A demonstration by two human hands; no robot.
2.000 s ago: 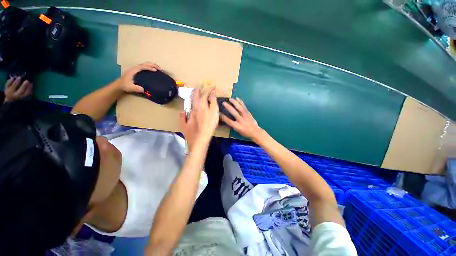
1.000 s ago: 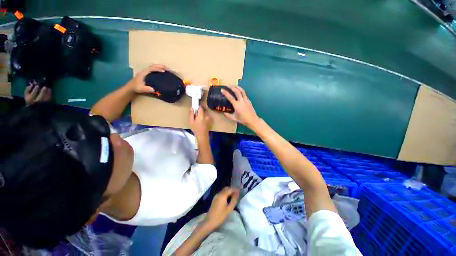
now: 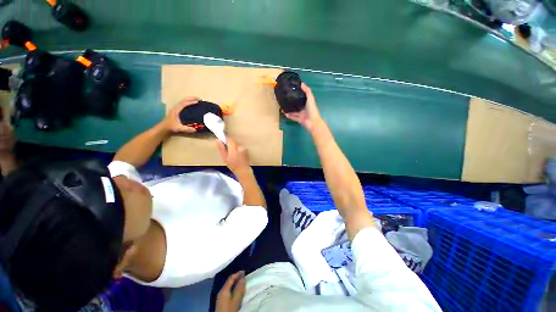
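Note:
My right hand (image 3: 308,108) is shut on a black fabric-covered speaker (image 3: 289,92) at the right edge of a cardboard sheet (image 3: 256,137). The speaker's orange strap (image 3: 267,81) points left over the cardboard. My left hand (image 3: 231,294) is low near my lap, small and partly cut off by the bottom edge. A dark spot shows at its fingers, and I cannot tell whether it holds something.
At my left a person in a white shirt (image 3: 204,234) holds another black speaker (image 3: 198,114) and a white tool (image 3: 214,126) against it. Several speakers (image 3: 64,88) stand far left. Another cardboard sheet (image 3: 497,143) lies right. Blue crates (image 3: 481,256) stand below the bench.
My right hand has moved the speaker up and away to the cardboard's right edge. My left hand has left the cardboard and dropped to my lap. The neighbour's white tool now overlaps their speaker.

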